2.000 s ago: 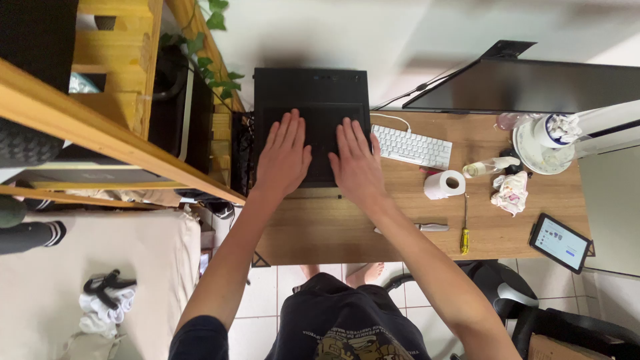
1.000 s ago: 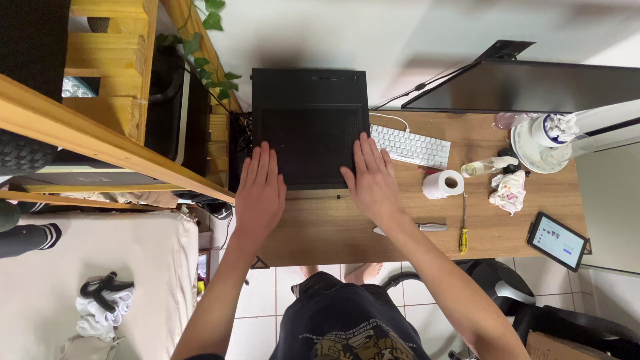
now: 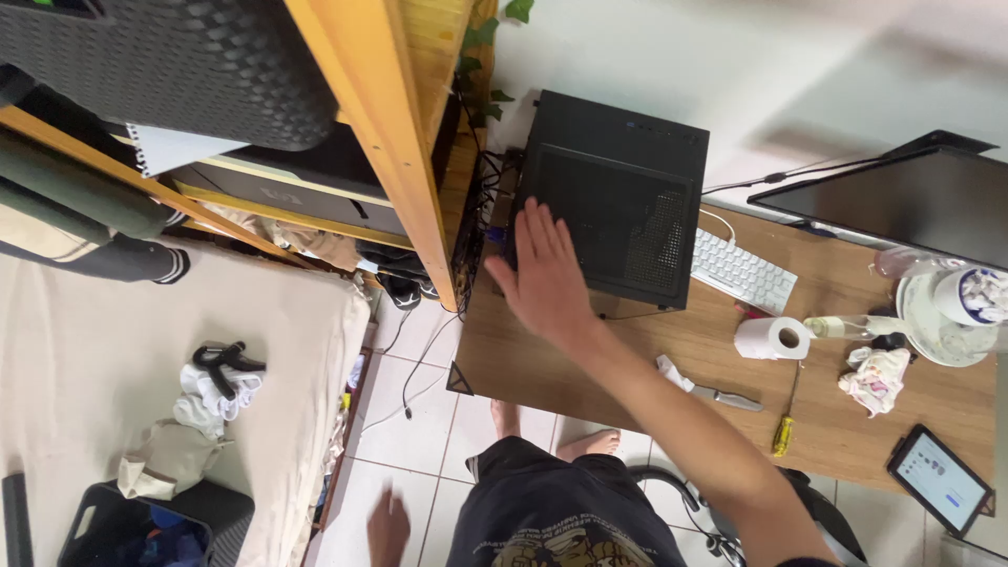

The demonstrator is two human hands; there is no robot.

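A black computer case [image 3: 602,205] with a mesh vent panel lies at the back left of the wooden desk. On its front left edge rests my right hand [image 3: 549,276], palm down, fingers apart, holding nothing. My left hand [image 3: 389,524] hangs low over the tiled floor, blurred, left of my shorts; I cannot tell its fingers' pose. Right of the case is a white keyboard [image 3: 744,272]. Nearer the desk's front lie a knife with a grey handle [image 3: 728,398], a toilet paper roll [image 3: 772,339] and a screwdriver with a yellow handle [image 3: 782,437].
A monitor [image 3: 890,201], stacked plates [image 3: 949,339], a crumpled cloth [image 3: 874,382] and a tablet [image 3: 943,480] stand or lie on the right. At the left are a wooden bunk frame [image 3: 394,142], a bed [image 3: 276,315] with clothes, and a black basket [image 3: 228,512]. Cables hang beside the desk.
My left hand has left the case's side and dropped low at the left. My right hand has moved from the case's right side to its left. The view has turned noticeably.
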